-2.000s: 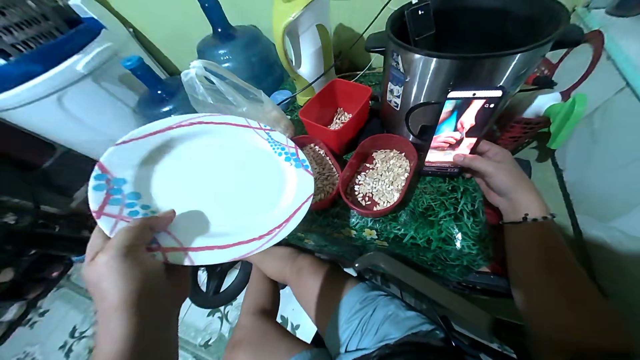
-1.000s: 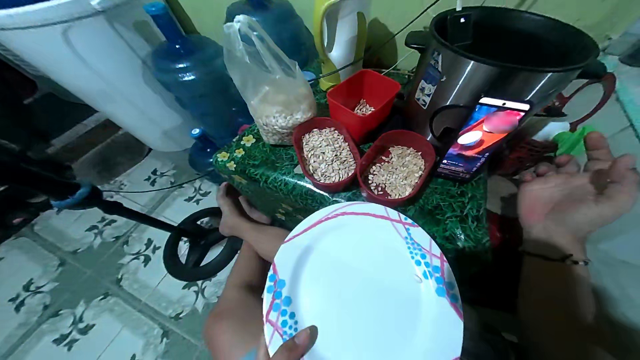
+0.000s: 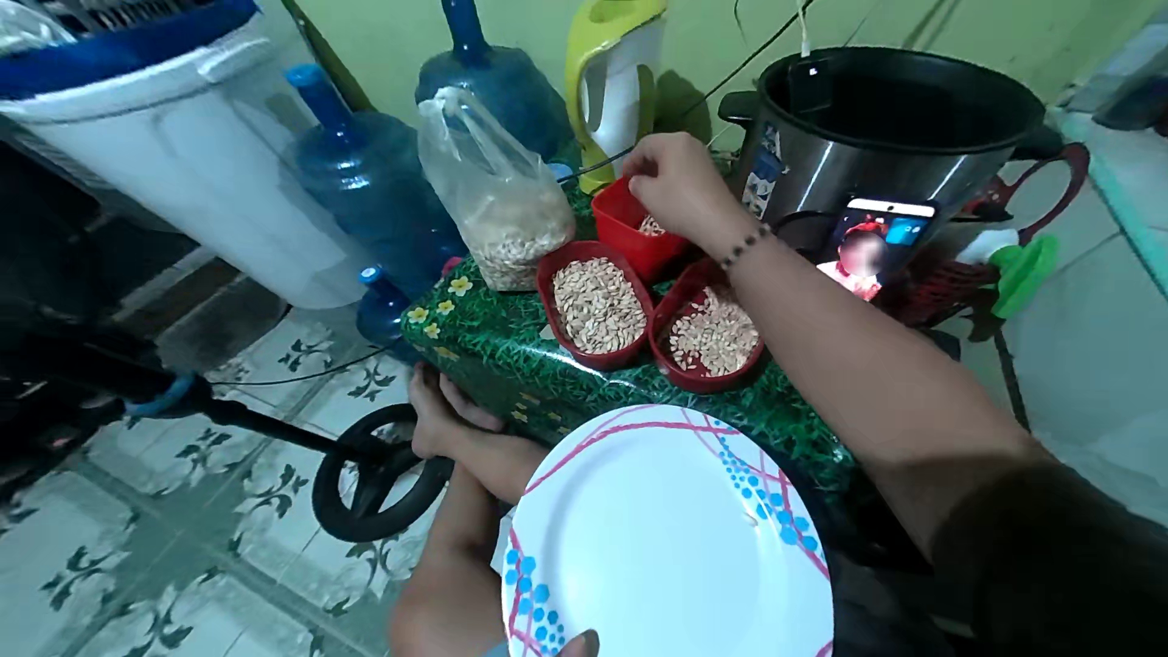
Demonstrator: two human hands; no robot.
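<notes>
A white plate (image 3: 666, 547) with pink lines and blue dots lies low in the view, and the thumb of my left hand (image 3: 580, 644) presses on its lower rim; the other fingers are hidden beneath. My right hand (image 3: 680, 187) is over the rim of a bright red square container (image 3: 630, 239) at the back, fingers bent down; whether they pinch anything is hidden. Pale seeds show inside it. Two dark red bowls in front hold pale seeds: the left bowl (image 3: 598, 356) and the right bowl (image 3: 703, 381), partly behind my forearm.
A tied plastic bag (image 3: 497, 201) of pale seeds stands left of the bowls on a green patterned cover (image 3: 511, 342). Blue water jugs (image 3: 365, 182), a yellow-and-white pitcher (image 3: 620, 82), a large steel pot (image 3: 821, 173) and a lit phone (image 3: 876, 246) surround them. A black round stand base (image 3: 383, 474) is on the floor.
My right hand has gone from the phone at the right to the red square container. The plate, held out at the left two seconds ago, is now low in front of me. The view has shifted.
</notes>
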